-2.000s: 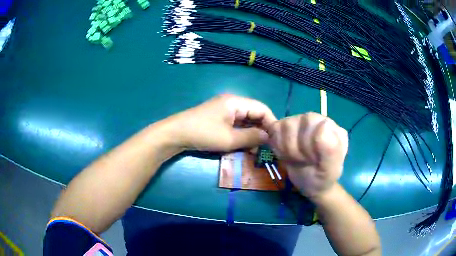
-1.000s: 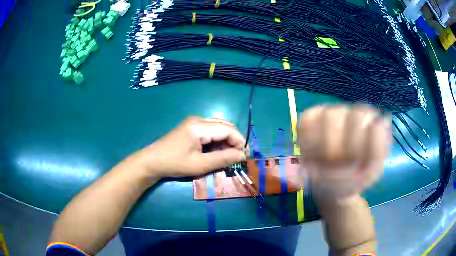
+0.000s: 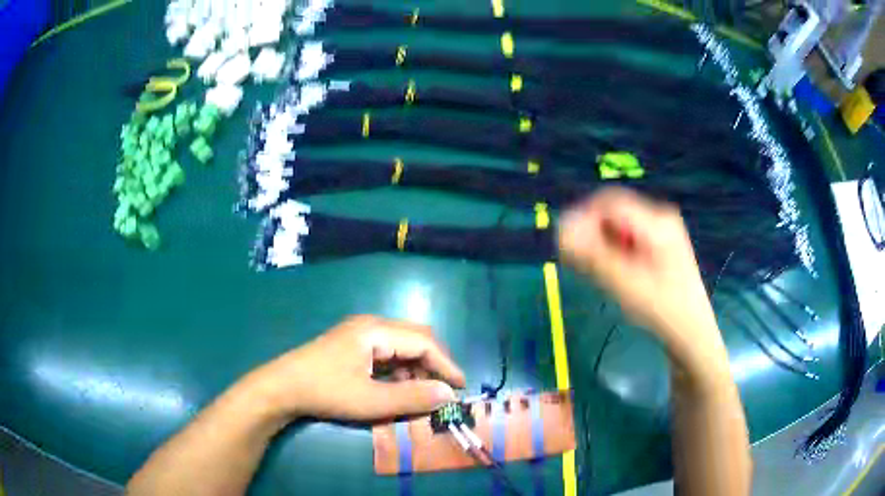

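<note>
The orange-brown fixture (image 3: 419, 451) lies near the bench edge, crossed by blue tape. A small green terminal block (image 3: 450, 416) sits at its upper edge, with white-sleeved wire ends below it. My left hand (image 3: 383, 373) pinches the block's upper left side with thumb and finger; its grip is partly hidden. A black wire (image 3: 504, 363) rises behind the fixture. My right hand (image 3: 636, 242) is a blurred fist raised beside the near wire bundles. A red spot, seemingly a tool handle, shows in it; the rest is hidden.
Black wire bundles (image 3: 340, 237) cross the mat behind the hands. Green blocks (image 3: 146, 174), yellow-handled snips (image 3: 165, 85) and white housings (image 3: 238, 34) lie at left. Loose wires (image 3: 752, 325) and white paper (image 3: 859, 242) lie at right.
My right hand has left the terminal block and moved up and right to the bundles. My left hand remains at the block. The view has shifted, showing more of the bench's far side.
</note>
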